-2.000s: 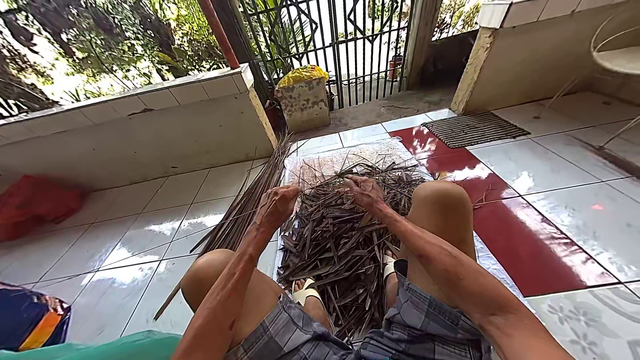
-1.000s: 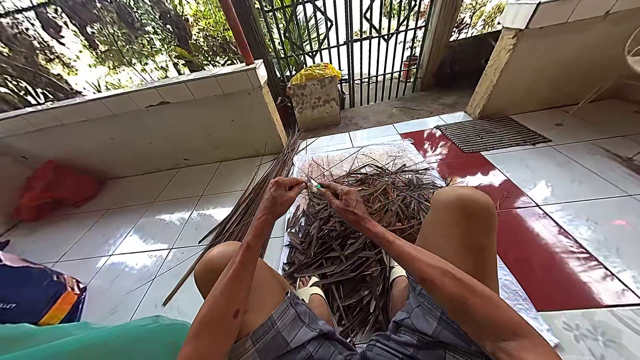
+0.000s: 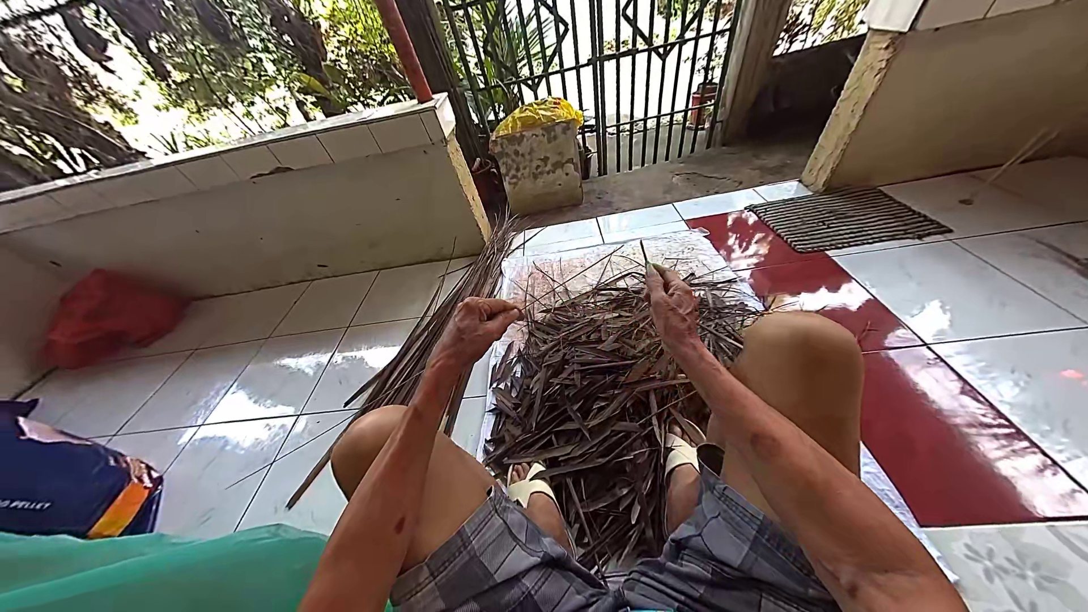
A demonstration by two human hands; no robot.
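A heap of dry brown leaf strips (image 3: pixel 586 391) lies on a pale sheet (image 3: pixel 552 276) between my sandalled feet. My left hand (image 3: pixel 482 327) is pinched at the heap's upper left, fingertips closed on what looks like a thin dry strip. Over the heap's upper right, my right hand (image 3: pixel 671 306) grips a small knife, its dark narrow blade (image 3: pixel 643 252) pointing up and a bit of green handle showing at the thumb. The hands are apart. Beside my left knee a bundle of long thin leaf ribs (image 3: pixel 425 340) lies slanting on the tiles.
A red plastic bag (image 3: pixel 115 316) lies by the low wall at left. Nearer are a dark blue sack (image 3: pixel 72 480) and green fabric or plastic (image 3: pixel 161 569). Ahead stand a metal gate (image 3: pixel 603 85) and a block with a yellow bag (image 3: pixel 537 161). A ribbed mat (image 3: pixel 850 219) lies right.
One second ago my hands were close together above the heap; now they are apart, the right one farther right with the blade upright.
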